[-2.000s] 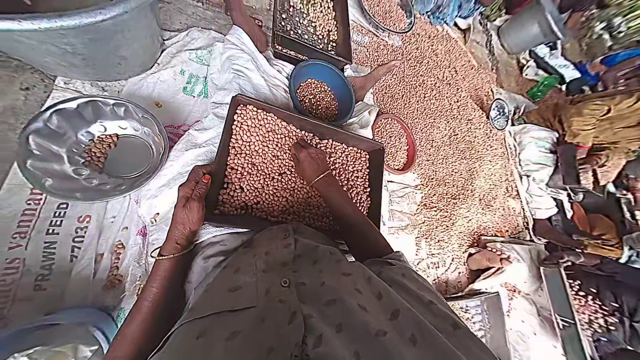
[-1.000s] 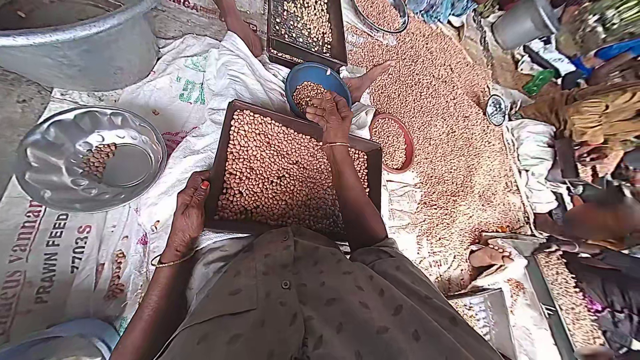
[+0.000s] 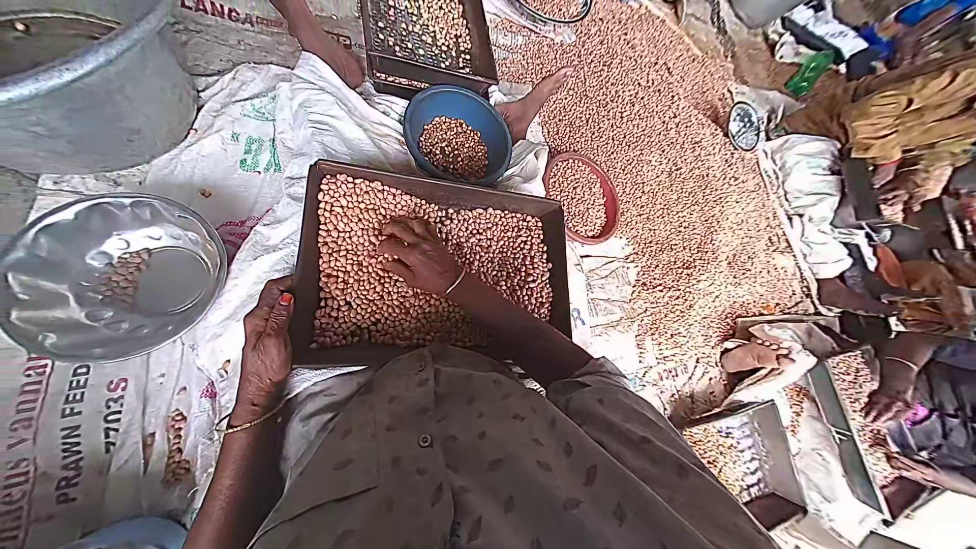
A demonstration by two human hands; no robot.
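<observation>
A dark rectangular tray [image 3: 553, 305] full of small round nuts or kernels [image 3: 374, 282] rests at my lap. My left hand [image 3: 268, 332] grips the tray's left wall, thumb on the rim. My right hand [image 3: 419, 254] lies on the kernels near the middle, fingers bent and apart; whether it holds any is hidden. Just beyond the tray's far wall stands a blue plastic bowl [image 3: 415, 114] partly filled with darker kernels. A red bowl [image 3: 612, 206] of kernels stands right of the tray. On the left lies a shiny metal basin [image 3: 183, 278] with a few kernels.
A large aluminium pot [image 3: 130, 99] stands at upper left. A wide heap of kernels [image 3: 656, 152] spreads over sacking on the right. Another person's feet [image 3: 537, 99] flank a second dark tray [image 3: 488, 46] at the top. Co-workers with trays [image 3: 831, 412] sit at the right.
My right hand was at the blue bowl one second ago and has come back down to the kernels in the tray. My left hand stays on the tray's edge.
</observation>
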